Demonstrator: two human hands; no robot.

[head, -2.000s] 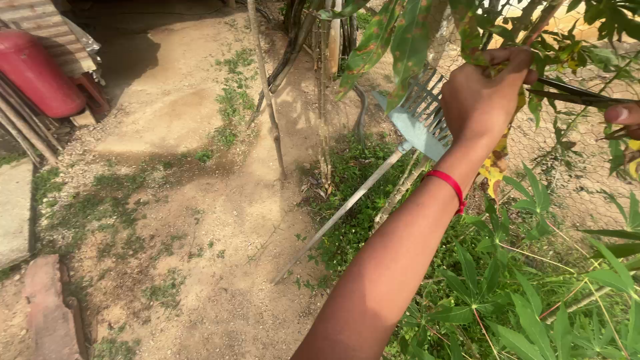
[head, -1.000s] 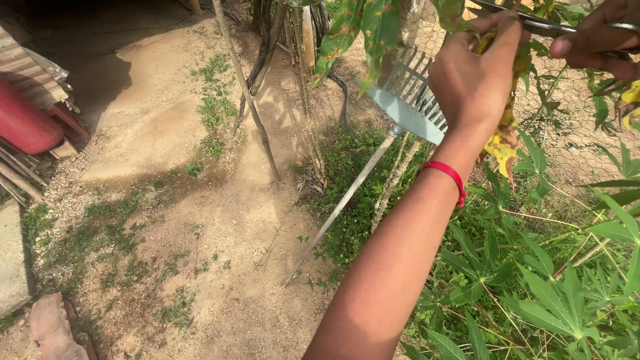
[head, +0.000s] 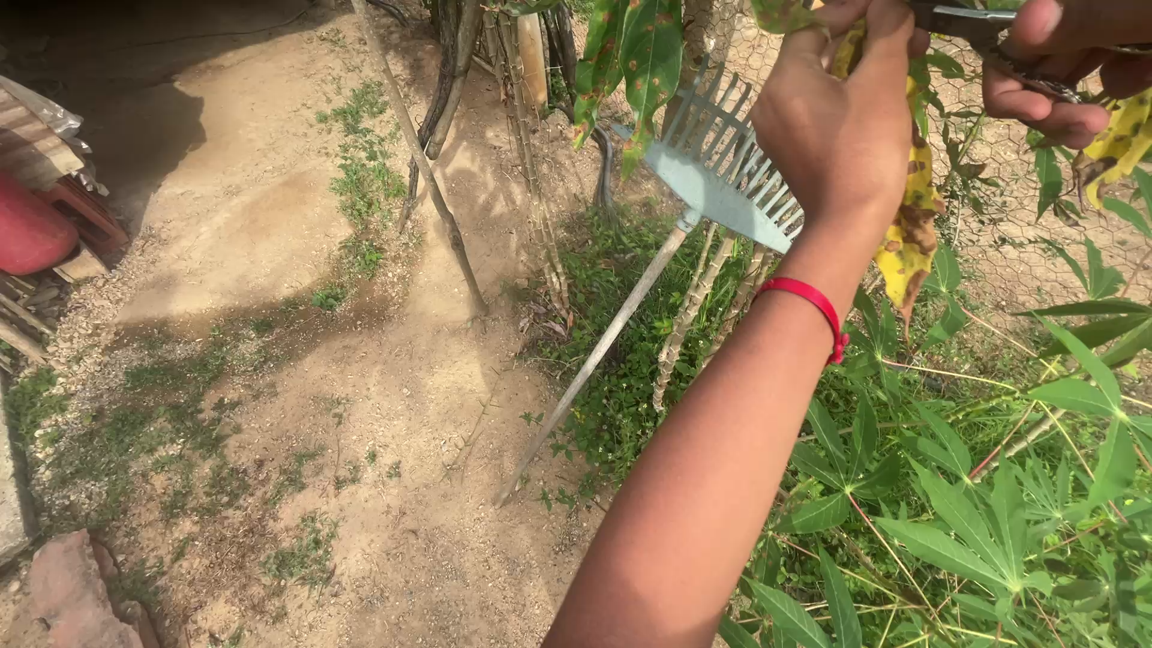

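My left hand (head: 837, 117), with a red band on its wrist, is closed around leaves at the upper right, its fingertips partly cut off by the frame's top. A yellow leaf with brown blotches (head: 909, 234) hangs just beneath it. My right hand (head: 1062, 72), at the top right corner, holds a metal cutting tool (head: 972, 20), whose front end lies by the left fingers; what its blades touch is hidden. Green leaves with brown spots (head: 650, 58) hang left of my left hand. Behind them a rake (head: 720, 193) leans head up, its wooden handle slanting down to the left.
Wire mesh fencing (head: 999, 198) stands behind the hands. Green lobed-leaf plants (head: 981, 531) fill the lower right. Thin trunks and a leaning stick (head: 423, 171) rise near the rake. At left lie a red rounded object (head: 31, 225) and a broken slab (head: 76, 594).
My right hand and the metal tool have come further into view at the upper right, close to my left hand. My left hand remains at the leaves.
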